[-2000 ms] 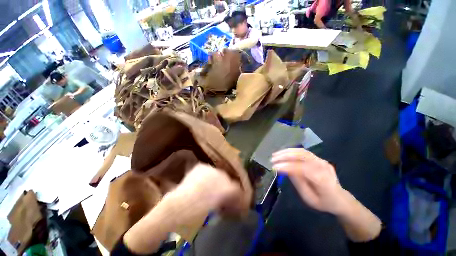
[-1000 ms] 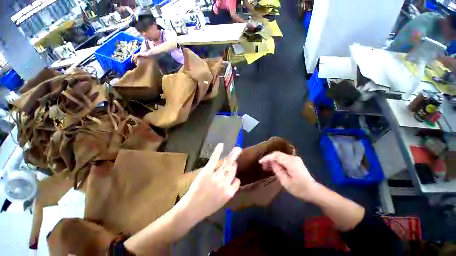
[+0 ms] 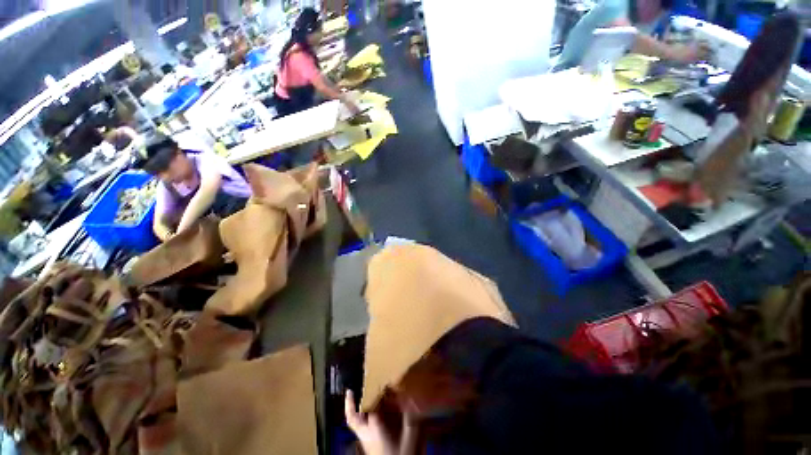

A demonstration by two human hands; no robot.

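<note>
A brown bag body [image 3: 427,302] is raised in front of me, its smooth side outward. My left hand [image 3: 382,433] is at the bottom edge of the picture, partly cut off, with its fingers around the bag's lower left edge. My right arm shows as a dark sleeve reaching from the lower right up to the bag. My right hand is hidden in or behind the bag. A flat tan-brown leather panel [image 3: 247,404] lies on the table at the lower left.
A heap of part-made bags [image 3: 80,355] lies at left, with larger brown bags [image 3: 258,240] beyond. A grey board [image 3: 349,293] is at the table edge. A red crate [image 3: 654,324] and blue crate [image 3: 569,242] stand right. Several people work at other benches.
The view has swung right. The bag body has been raised and turned, its opening no longer facing me. My right hand has gone out of sight; my left hand has moved low.
</note>
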